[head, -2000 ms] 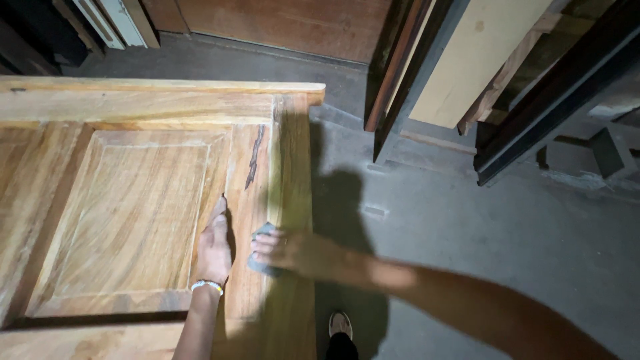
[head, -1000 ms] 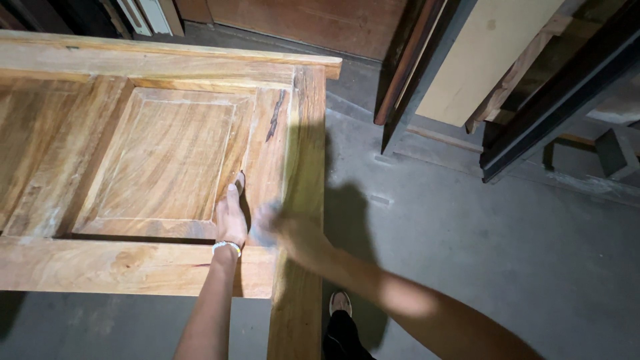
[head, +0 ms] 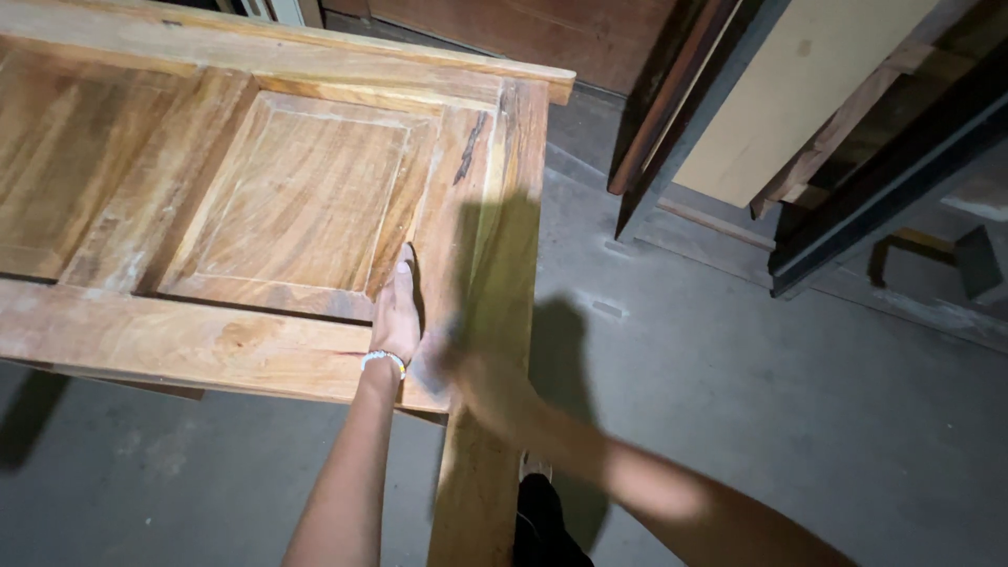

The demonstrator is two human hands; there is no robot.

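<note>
A panelled wooden door or frame (head: 299, 197) lies flat, with a dark streak in the wood near its right end. My left hand (head: 396, 315), a beaded bracelet at its wrist, rests on edge against the wood beside the raised panel, holding nothing that shows. Just right of it, my right hand (head: 480, 378) is blurred and grips a grey block (head: 431, 362), perhaps a sanding block, against the wood near the lower right corner. The fingers of that hand are hard to make out.
Dark upright boards (head: 693, 118) and a pale panel (head: 795, 94) lean at the upper right. A reddish-brown wooden board (head: 535, 35) stands behind the workpiece. My shoe and dark trouser leg (head: 543, 520) show below, on the grey concrete floor (head: 709, 378).
Both hands have moved down along the right part of the workpiece since two seconds ago, the grey block still in my right hand. The view has shifted.
</note>
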